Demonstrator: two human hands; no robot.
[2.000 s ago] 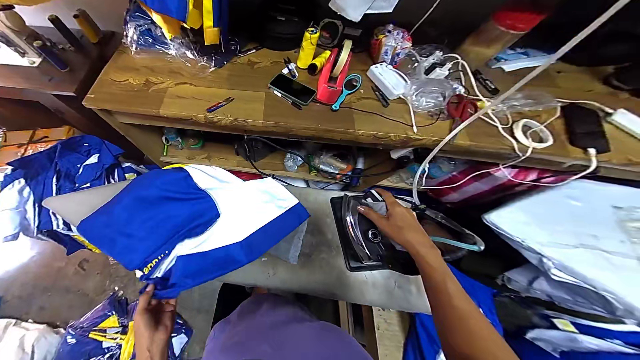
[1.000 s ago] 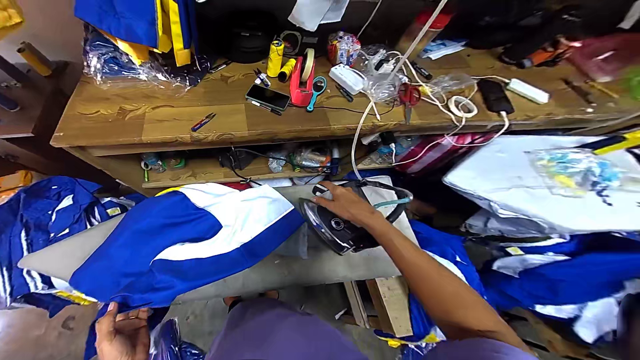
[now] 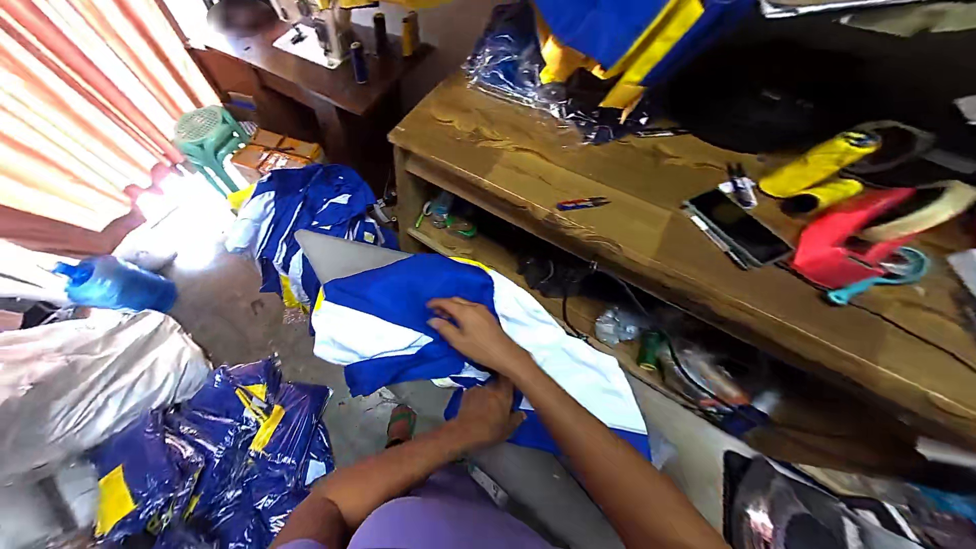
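A blue and white garment point(image 3: 564, 343) with a little yellow trim lies over a grey ironing board point(image 3: 343, 259). My right hand point(image 3: 473, 332) rests palm down on its blue part, fingers spread slightly, pointing left. Just below, my left hand point(image 3: 488, 412) is at the garment's near edge with its fingers curled; what they grip is partly hidden. An electric iron point(image 3: 778, 503) stands at the bottom right on the board's end, apart from both hands.
Beyond the board runs a wooden table point(image 3: 518, 168) with a phone point(image 3: 736, 225), a red tape dispenser point(image 3: 846, 236) and a pen point(image 3: 583, 203). Plastic-wrapped garments point(image 3: 229, 457) lie at the lower left. A blue water bottle point(image 3: 118, 284) and a green stool point(image 3: 210, 141) are farther left.
My right hand has let go of the iron and moved left onto the garment. Part of the garment now lies folded over near my hands. The view has swung left.
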